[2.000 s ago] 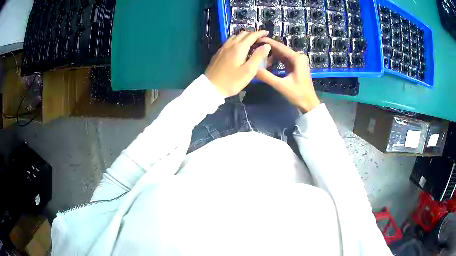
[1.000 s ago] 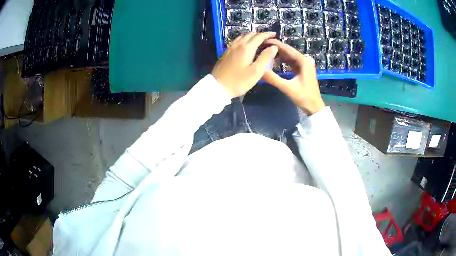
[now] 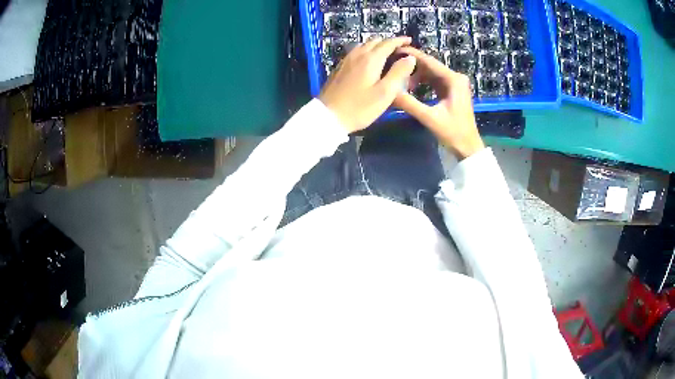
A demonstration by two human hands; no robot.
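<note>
My left hand (image 3: 363, 87) and my right hand (image 3: 449, 107) meet at the fingertips over the near edge of a blue plastic tray (image 3: 511, 104). A slim pen-like tool (image 3: 412, 28) seems held between them: a dark end sticks out above the fingers and a whitish part shows below. Its middle is hidden by the fingers. Camera modules (image 3: 470, 43) with round black centres stand in rows in the tray. The modules right under my hands are partly hidden.
A second blue tray (image 3: 634, 74) of modules lies at the right on the green mat (image 3: 222, 70). Black trays (image 3: 96, 55) are stacked at the left. Cardboard boxes (image 3: 85, 144), wrapped cartons (image 3: 607, 194) and red stools (image 3: 577, 331) are below the bench.
My hands, still together, have moved a little right and away from me relative to the tray. The bench view has shifted slightly. The grip looks much the same.
</note>
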